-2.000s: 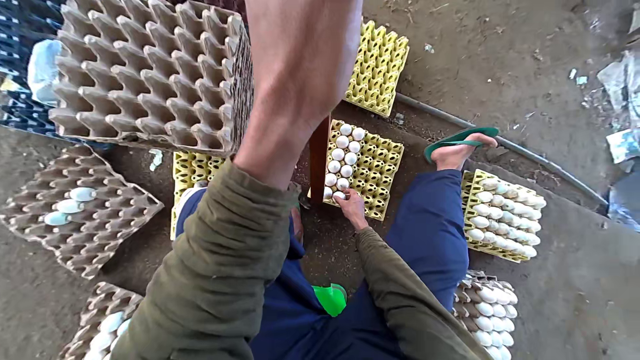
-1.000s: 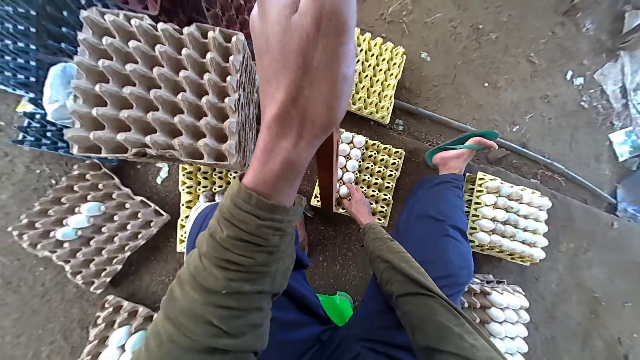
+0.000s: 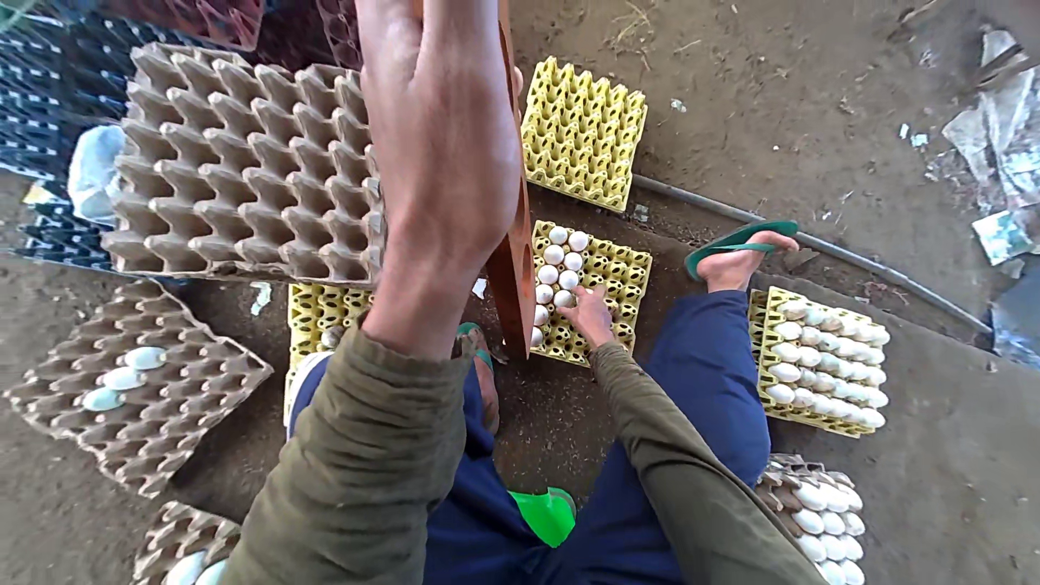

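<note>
My left hand (image 3: 447,154) is raised close to the camera, its fingers partly cut off at the top. It grips a reddish-brown flat piece (image 3: 512,276); a fingertip shows past its edge. Below, my right hand (image 3: 591,315) reaches over a yellow egg tray (image 3: 626,280). Its thumb and a finger lie on two sides of a white egg (image 3: 564,298); how firmly they hold it is unclear. More white eggs (image 3: 553,254) stand in two rows along the tray's left side, partly hidden by the flat piece. The cups on the right hold no visible eggs.
A tall stack of grey-brown trays (image 3: 252,171) rises at left. Below it lies a pulp tray (image 3: 146,390) with three eggs. Another yellow tray stack (image 3: 581,134) stands beyond; a filled yellow tray (image 3: 764,357) is at right. A pipe (image 3: 853,264) crosses the dirt floor.
Fewer eggs show at the near end of the right-hand row than two seconds ago. My right hand has moved farther along that row, away from my body.
</note>
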